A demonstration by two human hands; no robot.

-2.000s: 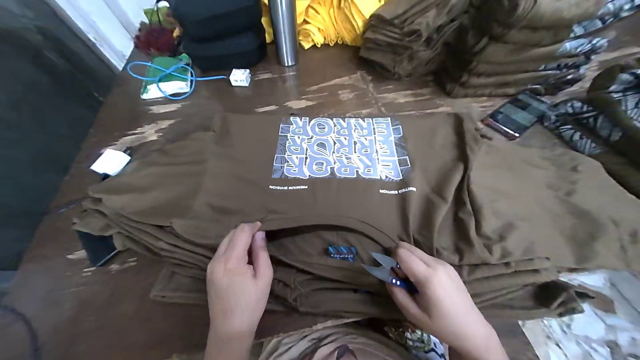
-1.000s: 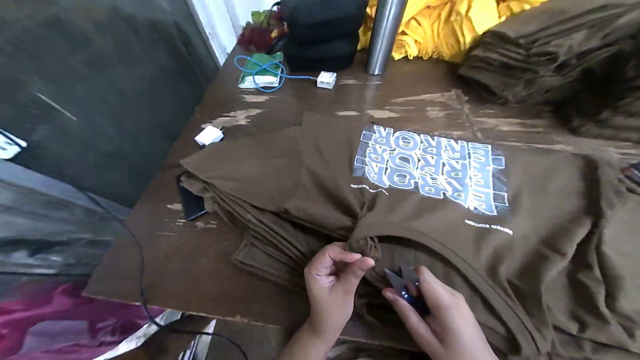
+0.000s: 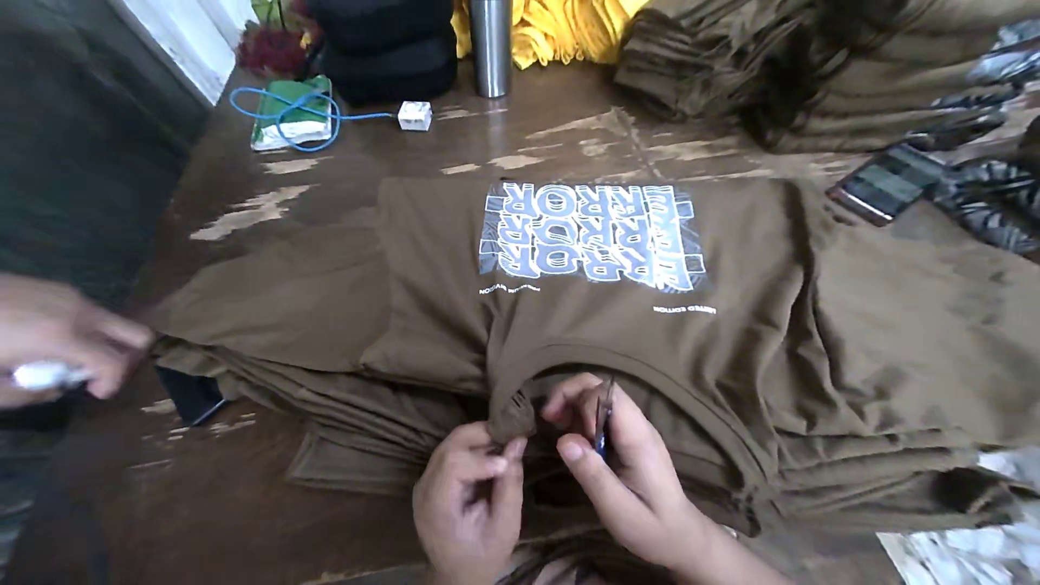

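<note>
A brown T-shirt [image 3: 439, 301] with a white and grey printed graphic [image 3: 593, 236] lies on a pile of like shirts, its neckline toward me. My left hand [image 3: 471, 496] pinches a bunched fold of the fabric at the left side of the neck opening. Just right of it, my right hand [image 3: 626, 471] holds small thread snips [image 3: 604, 418] with the blades pointing away from me, above the neck opening. Whether the blades are apart cannot be told.
Another person's hand [image 3: 57, 341] with a white object is at the left edge. Behind the shirt stand a steel bottle [image 3: 491, 49], a blue cable [image 3: 357, 117] with a white cube, and folded brown garments [image 3: 877, 65]. A phone [image 3: 890, 183] lies at the right.
Another person's hand has come in at the left, where a white object lay on the table's left side before. My left hand has gone from lying at the neckline to pinching the fabric.
</note>
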